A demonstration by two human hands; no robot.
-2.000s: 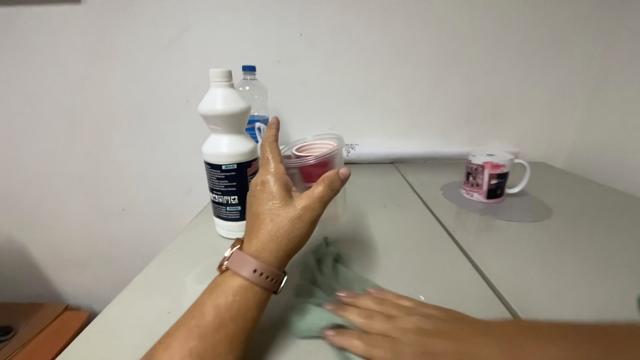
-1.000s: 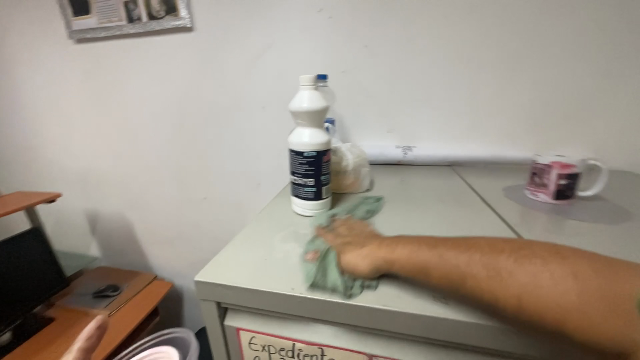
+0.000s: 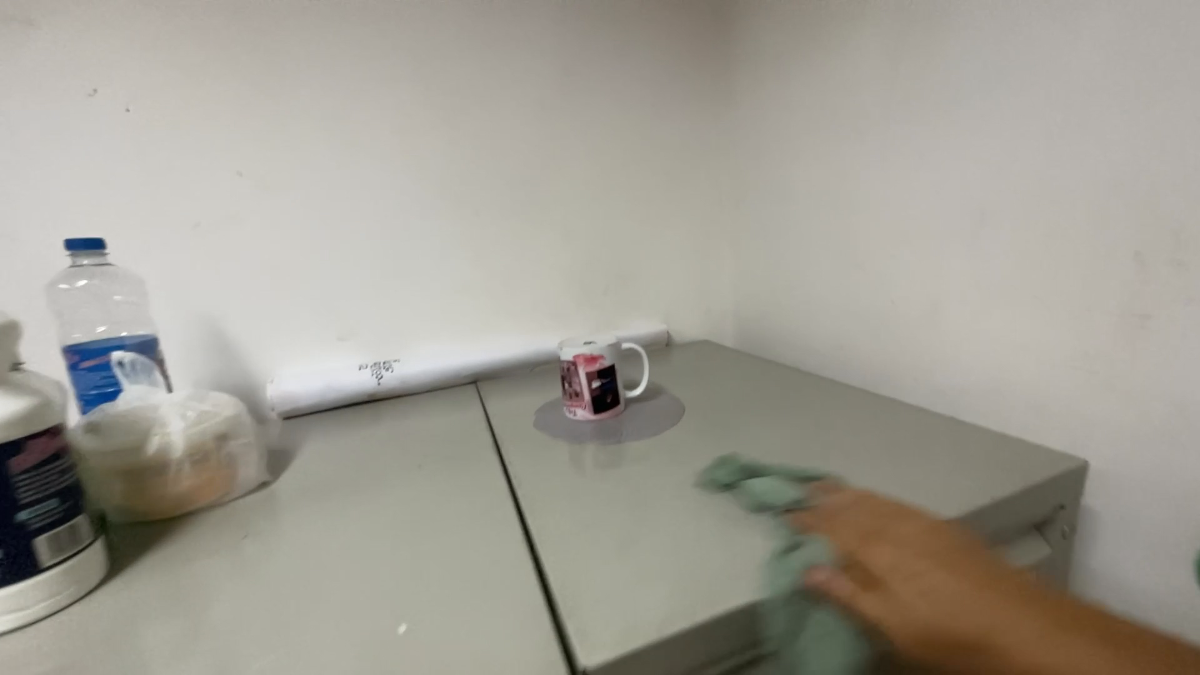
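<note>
My right hand (image 3: 891,553), blurred by motion, holds a green cloth (image 3: 759,487) over the front part of the right-hand grey metal cabinet top (image 3: 656,525). Part of the cloth hangs down past the cabinet's front edge. Behind and to the left of the cloth, a white mug with printed pictures (image 3: 589,382) stands on a round grey mat (image 3: 656,417), its handle to the right. My left hand is out of the picture.
A white plastic bottle (image 3: 37,497), cut off by the left edge, stands by a tied plastic bag holding a container (image 3: 178,450) and a clear blue-capped bottle (image 3: 98,300). A rolled white paper (image 3: 431,366) lies along the wall. A narrow gap (image 3: 525,525) divides the two cabinet tops.
The view has swung right. My right hand and the cloth have moved from beside the white bottle to the right-hand cabinet top. My left hand has left the view.
</note>
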